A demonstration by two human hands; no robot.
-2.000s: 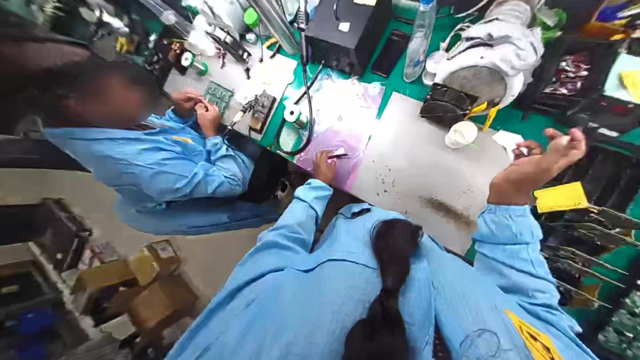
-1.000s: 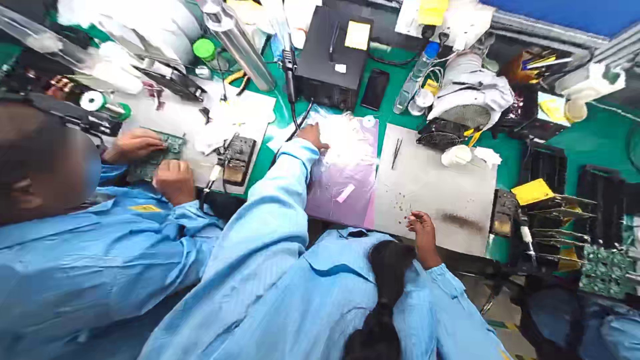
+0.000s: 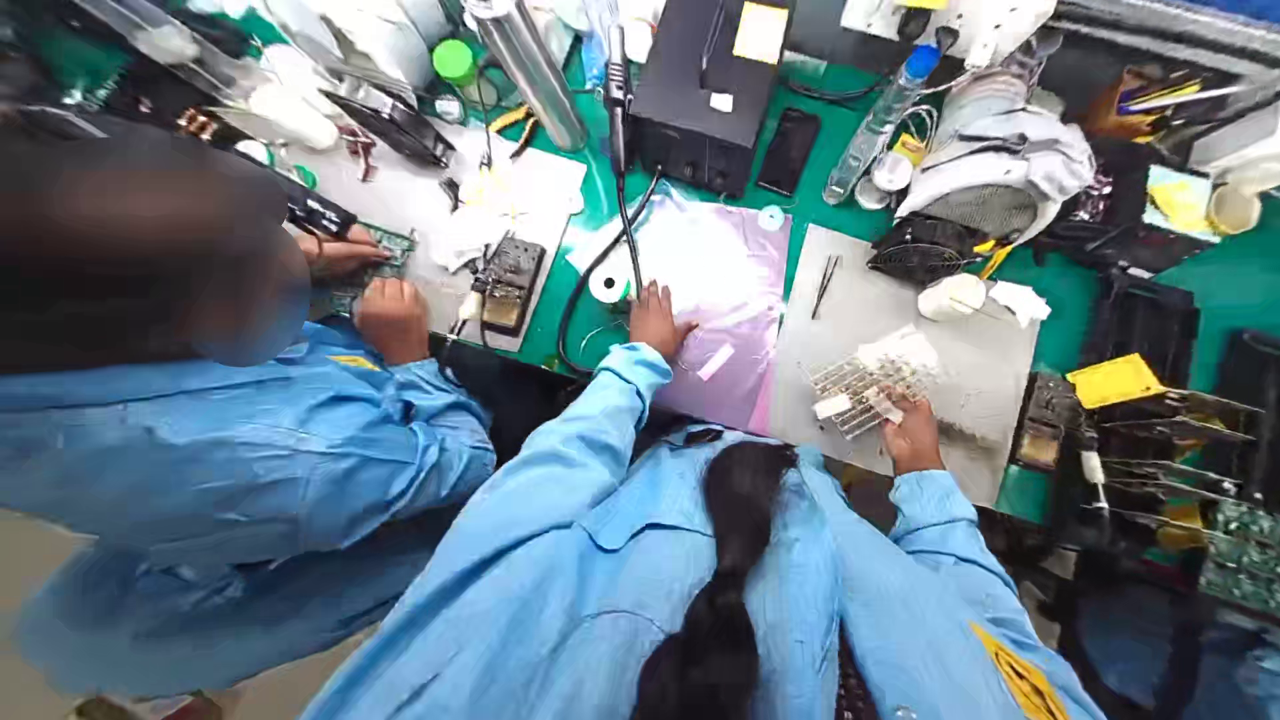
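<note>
My left hand rests with fingers apart on the pink plastic sheet, close to a black cable and a white solder spool. A small white strip lies on the sheet, right of that hand. Over the grey work mat, my right hand grips the edge of a flat metal grid-like panel with pale pieces on it. Tweezers lie on the mat, up and left of the panel. A white cup-like roll is at the mat's upper right.
A co-worker at the left holds a green circuit board. Behind the sheet stand a black box-shaped unit and a dark phone. A small black fan, a clear bottle and a rack of boards are at the right.
The grid-like panel is now in my right hand over the mat; one second ago that hand was at the mat's front edge without it. My left hand has moved down the pink sheet.
</note>
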